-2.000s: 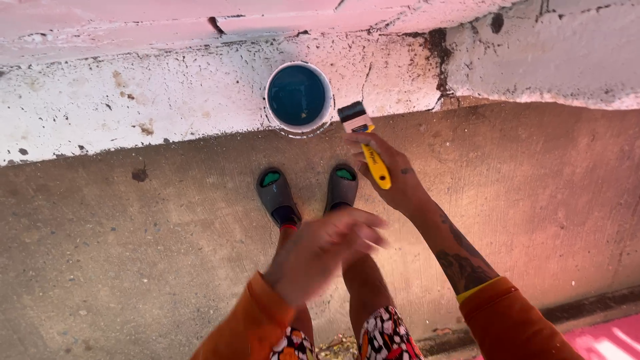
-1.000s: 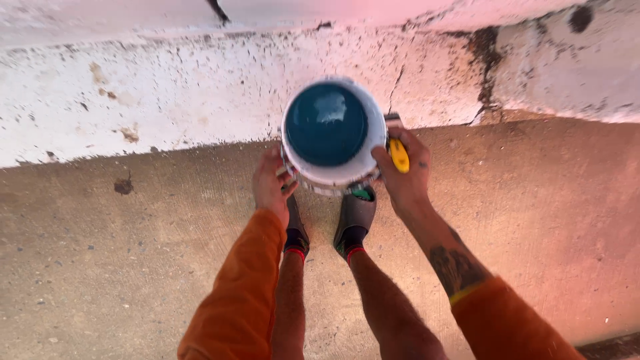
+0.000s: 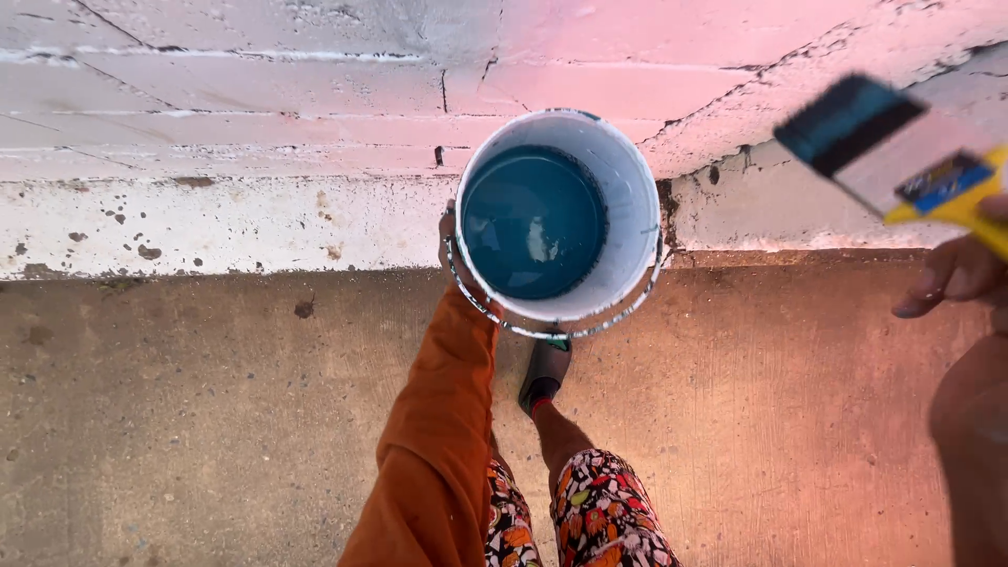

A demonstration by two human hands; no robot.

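Note:
A white plastic bucket [image 3: 626, 197] of blue paint [image 3: 535, 224] is held up in front of me, its wire handle [image 3: 551, 335] hanging along the near side. My left hand [image 3: 457, 248] holds it at the left side; most of that hand is hidden by the bucket. At the right edge of the view my right hand [image 3: 965, 272] grips the yellow handle of a flat paintbrush [image 3: 886, 150]. The dark bristles point to the upper left and carry blue paint. Brush and hand are somewhat blurred, and the right hand is partly cut off by the frame.
Ahead stands a cracked block wall [image 3: 315, 87] with white and pinkish paint. A white, chipped concrete ledge [image 3: 236, 228] runs along its foot. Below is a rough concrete floor [image 3: 236, 425], with my foot in a dark sandal [image 3: 545, 366] under the bucket.
The bucket, on the ledge two seconds ago, was lifted with both hands and is now held by my left hand alone. My right hand has moved away to the right with the brush.

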